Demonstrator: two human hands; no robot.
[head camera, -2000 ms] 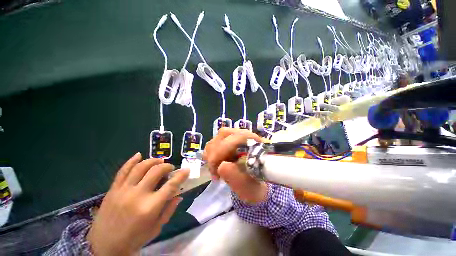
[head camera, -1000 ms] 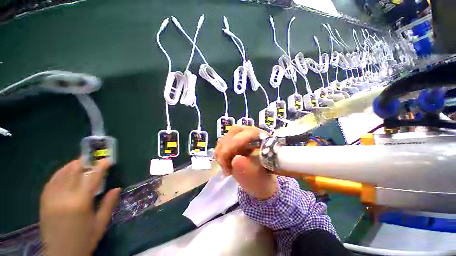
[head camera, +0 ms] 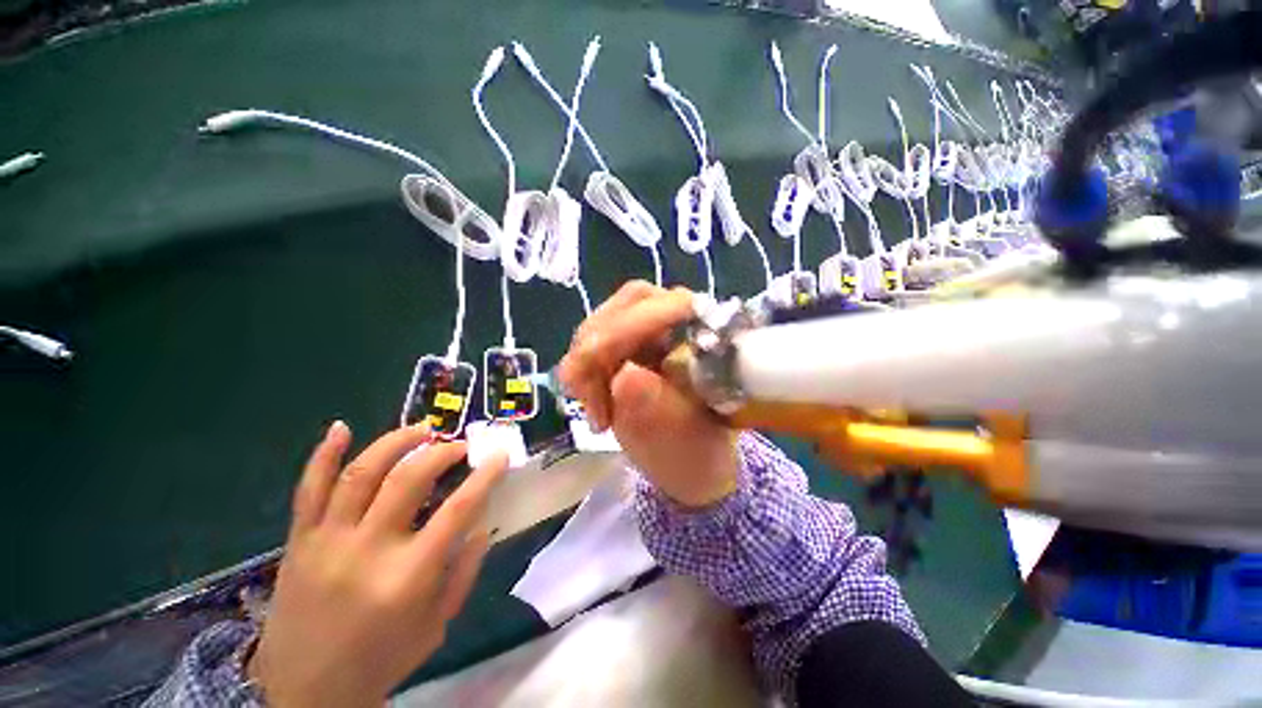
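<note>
My left hand (head camera: 374, 560) is low left of centre, fingers apart, its fingertips at the near edge of the leftmost open adapter housing (head camera: 440, 398). That edge is partly hidden. A second open housing (head camera: 511, 383), with a dark board and yellow block, lies beside it. A white tab (head camera: 497, 445) lies at its near edge. My right hand (head camera: 657, 380) is closed around the nozzle end of the glue dispensing gun (head camera: 886, 346), by a silver clamp (head camera: 716, 362). The nozzle tip points left at the second housing; I cannot tell if it touches.
More corded housings (head camera: 847, 277) lie in a row to the far right on the dark green belt (head camera: 180, 318). Cable plugs (head camera: 35, 343) show at the left. A crumpled white sheet (head camera: 574, 560) and a shiny pale bundle (head camera: 609, 664) lie nearer me. Black hoses (head camera: 1107, 125) arch at upper right.
My left hand has moved right with the corded housing, which now sits beside the others. The right hand and gun have shifted left and up, and the nozzle tip now shows.
</note>
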